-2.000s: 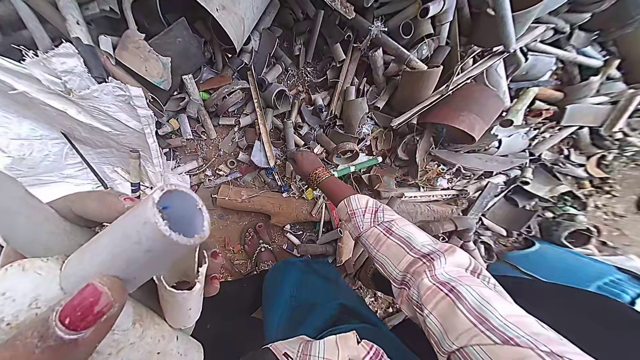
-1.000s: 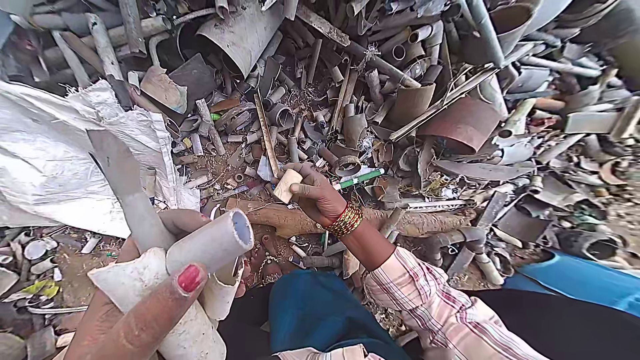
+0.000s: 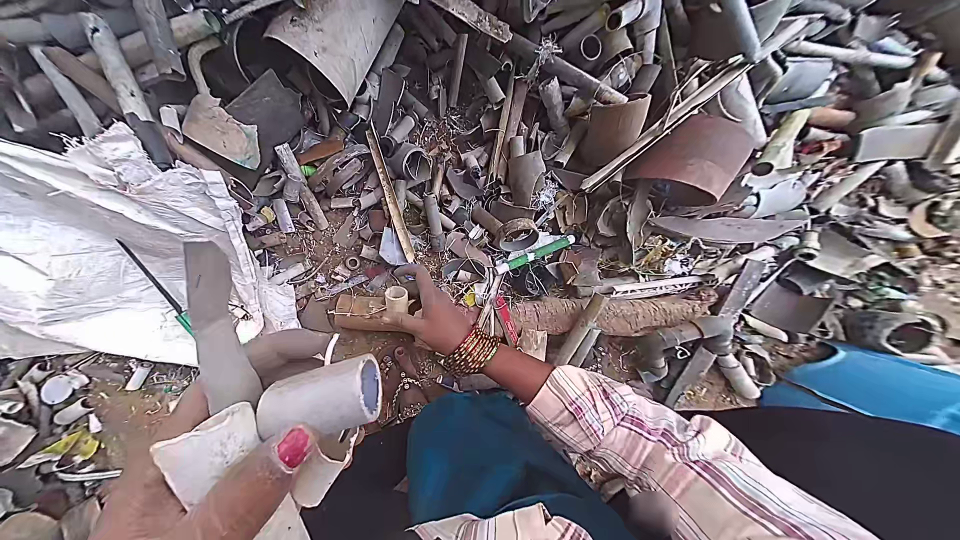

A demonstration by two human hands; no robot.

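My left hand (image 3: 225, 442), near the camera at the lower left, grips several white and grey plastic pipe pieces, among them a short white pipe (image 3: 322, 396) with a bluish inside and a long flat grey strip (image 3: 214, 322). My right hand (image 3: 435, 311), with bangles at the wrist, reaches over a brown log (image 3: 360, 312) at the centre. Its thumb and forefinger are spread beside a small cream pipe piece (image 3: 396, 298) standing upright; whether they touch it is unclear. Right of this hand lie a green and white tube (image 3: 535, 255) and a red item (image 3: 506, 321).
A heap of pipe scraps fills the far side, with a large reddish-brown curved piece (image 3: 694, 157). A white woven sack (image 3: 112, 247) lies at the left, a dark thin rod (image 3: 150, 277) over it. Blue cloth (image 3: 885, 382) shows at the right.
My right hand was down in the scraps, then held up a cream block-like piece; now it is lower by the log, fingers spread. My left hand keeps its pipe pieces.
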